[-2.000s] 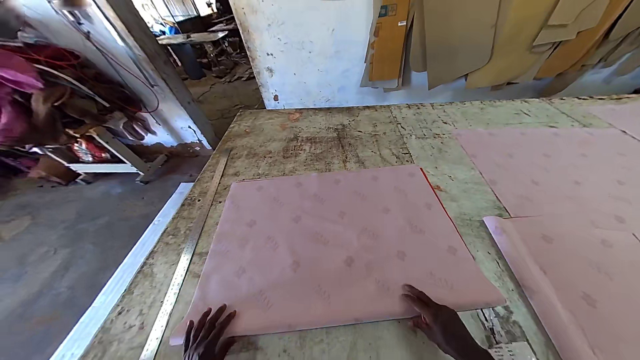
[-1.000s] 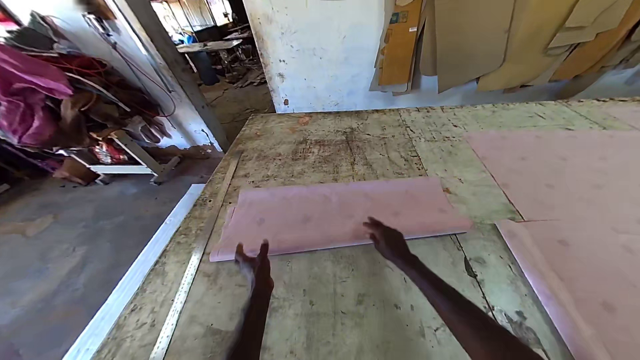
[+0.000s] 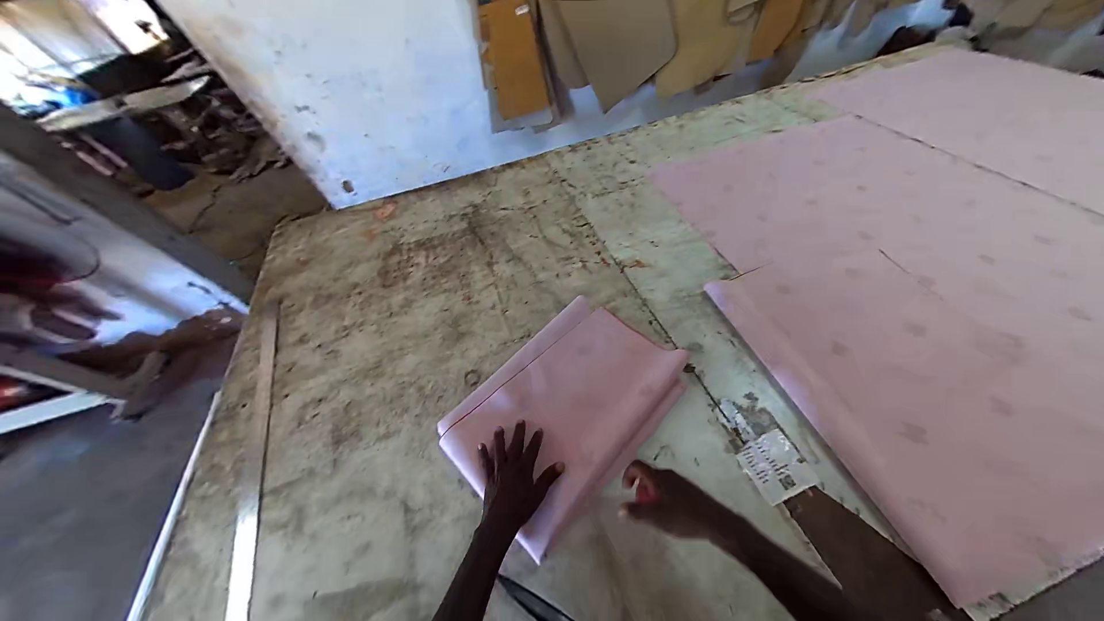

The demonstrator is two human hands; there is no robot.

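Observation:
A pink patterned sheet, folded into a small thick bundle point(image 3: 586, 379), lies at a slant on the worn wooden table point(image 3: 388, 345). My left hand point(image 3: 515, 474) rests flat on its near left part with the fingers spread. Just right of the bundle's near edge is my right hand point(image 3: 668, 500), fingers curled round a small red thing point(image 3: 645, 490) whose kind I cannot tell. A dark pointed blade or tool point(image 3: 530, 599) shows at the bottom edge, partly cut off by the frame.
Larger pink patterned sheets point(image 3: 931, 345) cover the table's right side. A long metal ruler point(image 3: 246, 535) lies along the left edge. A paper label with writing point(image 3: 776, 466) sits beside a brown strip point(image 3: 862, 552) at lower right. Cardboard patterns point(image 3: 612, 52) hang on the back wall.
The pink sheet lay broad and flat, then was folded into a long strip, and is now a smaller, slanted bundle. My right hand now has something red in it. The view has turned.

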